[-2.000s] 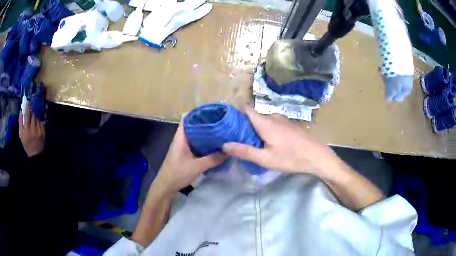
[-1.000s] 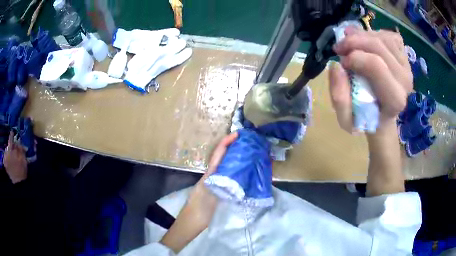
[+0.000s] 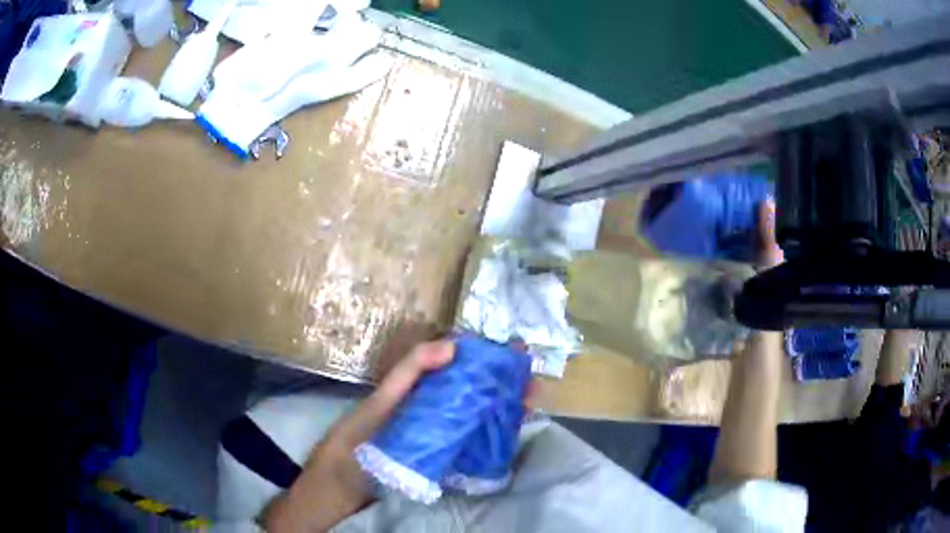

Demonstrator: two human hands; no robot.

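Note:
My left hand (image 3: pixel 401 380) holds a small blue boot (image 3: pixel 458 416) with a pale fluffy rim, in front of my body at the bench's near edge. My right hand (image 3: pixel 769 237), mostly hidden behind the dark press arm, holds another blue piece (image 3: pixel 703 216) over the bench to the right. The tan-grey press block (image 3: pixel 667 307) hangs raised and tilted beside the base pad. The crumpled white base pad (image 3: pixel 521 302) shows uncovered. The press upright (image 3: pixel 625 161) slants across the upper right.
White knit gloves (image 3: pixel 286 89) with a blue cuff edge, a metal wrench-like piece (image 3: pixel 273 143), small white bottles (image 3: pixel 135 104) and a white bag (image 3: pixel 68 65) lie at upper left. Blue boots (image 3: pixel 823 352) stand at right. A green belt (image 3: pixel 583 47) runs behind. Another person's arm (image 3: pixel 894 354) shows at far right.
The press block has lifted off the pad. My right hand has left the lever and now holds a blue piece. My left hand still holds the boot. The camera view has turned.

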